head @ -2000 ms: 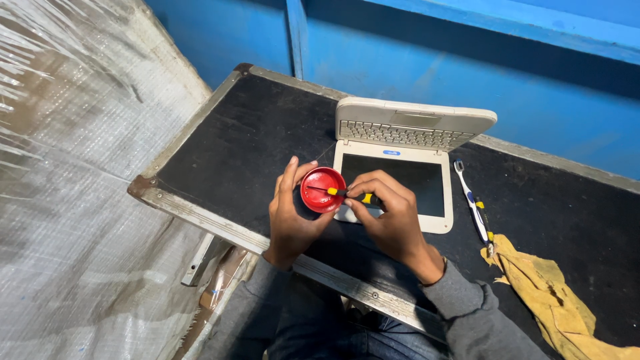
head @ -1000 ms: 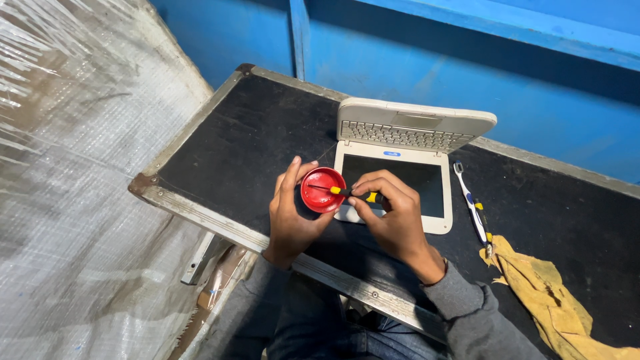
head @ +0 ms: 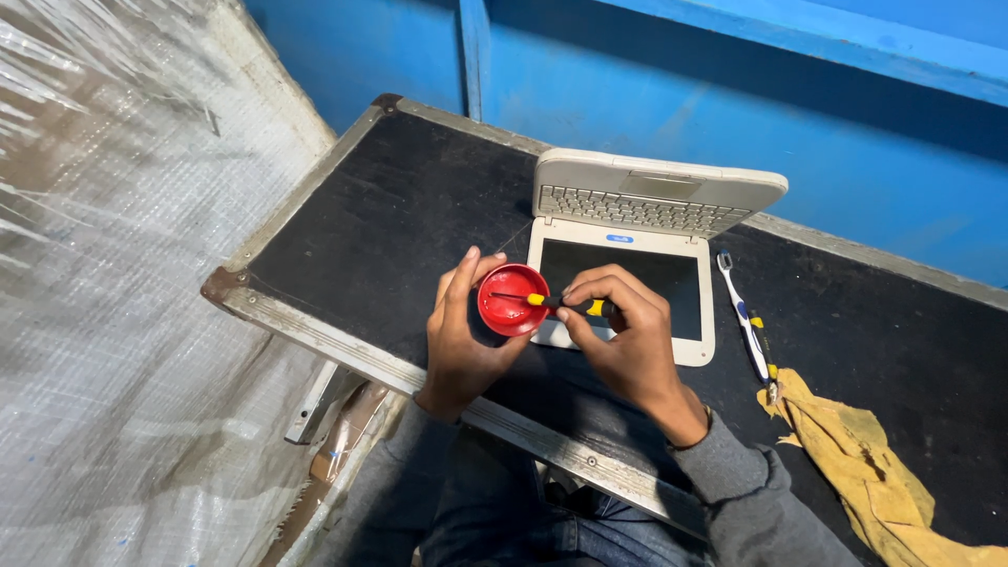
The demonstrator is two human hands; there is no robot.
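My left hand (head: pixel 471 339) holds a small round red cup (head: pixel 513 324) by its sides, its opening toward the camera. Some small bits or wet glints show inside, too small to name. My right hand (head: pixel 626 335) grips a small black and yellow screwdriver (head: pixel 594 306), whose thin dark shaft reaches over the cup's opening; whether its tip touches the inside cannot be told. Behind my hands a small white laptop (head: pixel 705 315) lies opened out, its dark screen flat on the table and its keyboard half tilted up at the back.
The black table (head: pixel 354 228) has a metal-edged rim. Right of the laptop lie a white and blue toothbrush (head: pixel 741 315), a second black and yellow screwdriver (head: pixel 761 337) beside it, and a crumpled yellow cloth (head: pixel 858 457). A blue wall (head: pixel 614 118) stands behind; white woven sheeting (head: pixel 157 315) is at left.
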